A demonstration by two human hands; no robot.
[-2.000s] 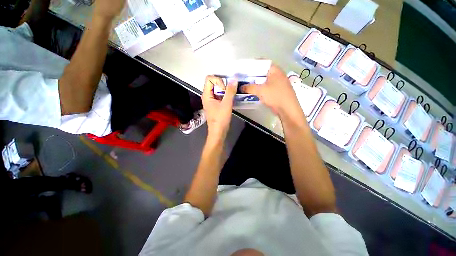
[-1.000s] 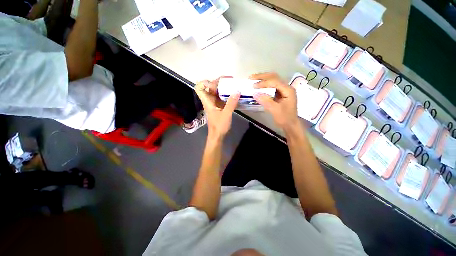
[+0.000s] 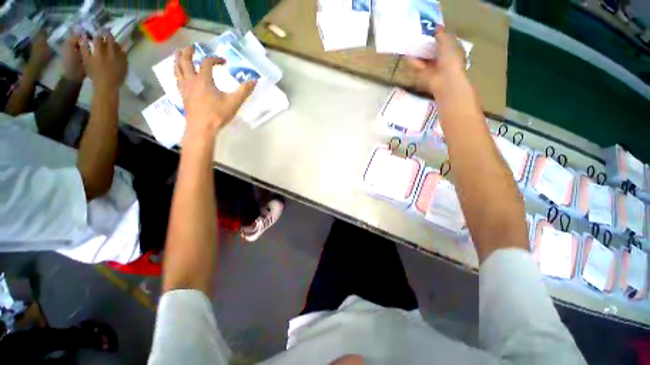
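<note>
My left hand is over the loose pile of white cartons with blue pictures at the left of the table. Its fingers are spread, and no carton shows gripped in it. My right hand is at the far side of the table, its fingers at the lower right corner of a white carton with a blue picture. Another white carton stands just left of that one. Rows of clear trays with pink-edged items, white slips and black loops lie at the right; my right forearm hides some.
Brown cardboard lies along the far side of the table. A person in a white shirt works at the left, hands over white items. A red object lies at the far left. A red stool shows partly below.
The carton from both hands is now at the far side by my right hand. My left hand has moved left to the carton pile. The view has shifted, and a second carton at the far side now shows.
</note>
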